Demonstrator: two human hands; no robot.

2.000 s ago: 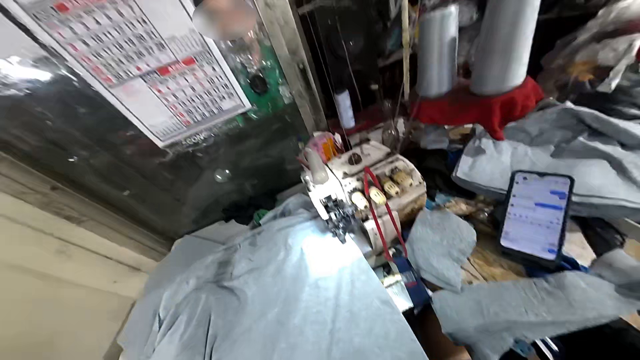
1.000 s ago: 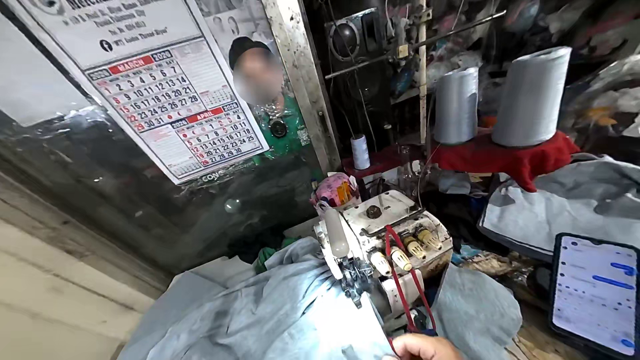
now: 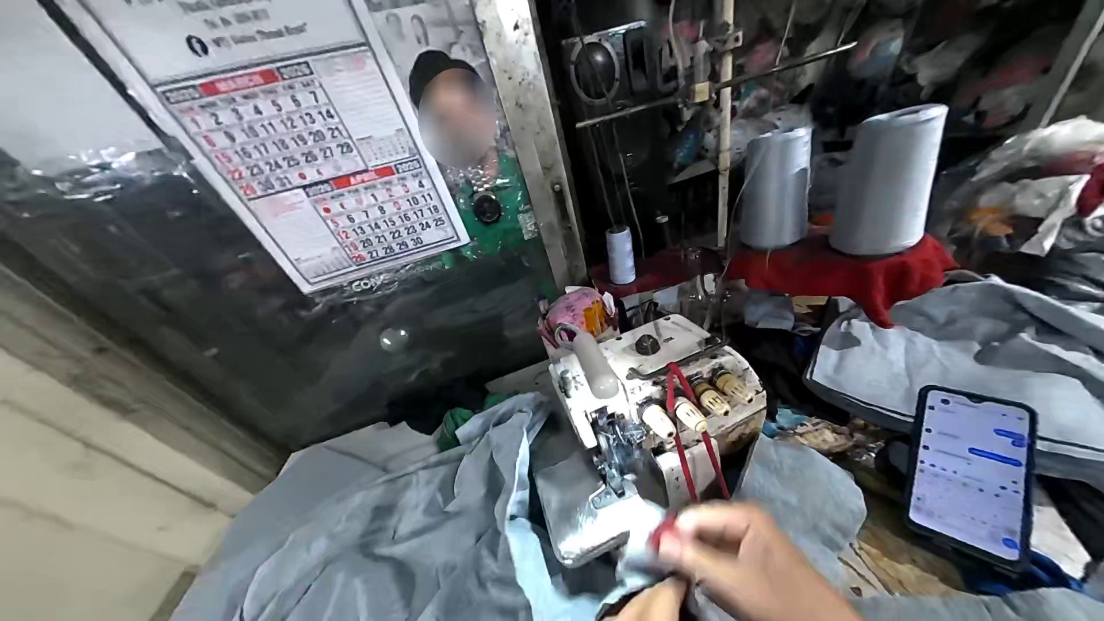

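Note:
A white overlock sewing machine (image 3: pixel 664 371) stands at the centre, a red cord hanging over its tension dials. Grey fabric (image 3: pixel 388 517) lies in folds to its left and runs to the lower edge of the view. My right hand (image 3: pixel 742 543), blurred, is in front of the machine's metal plate (image 3: pixel 578 517), its fingertips pinching something small and red beside a pale piece of fabric (image 3: pixel 638 539). Just below it my left hand (image 3: pixel 655 601) shows only in part at the bottom edge, close to the same fabric; its fingertips are hidden.
A smartphone (image 3: pixel 970 474) lies at the right among grey fabric pieces (image 3: pixel 802 492). Behind, two large grey thread cones (image 3: pixel 888 181) stand on a red cloth (image 3: pixel 828 263). A small white thread spool (image 3: pixel 620 256) is near the metal post (image 3: pixel 535 129). A calendar (image 3: pixel 285 147) hangs at the left.
Both hands have come into fuller view in front of the machine. The grey fabric has moved left off the metal plate, which it covered before.

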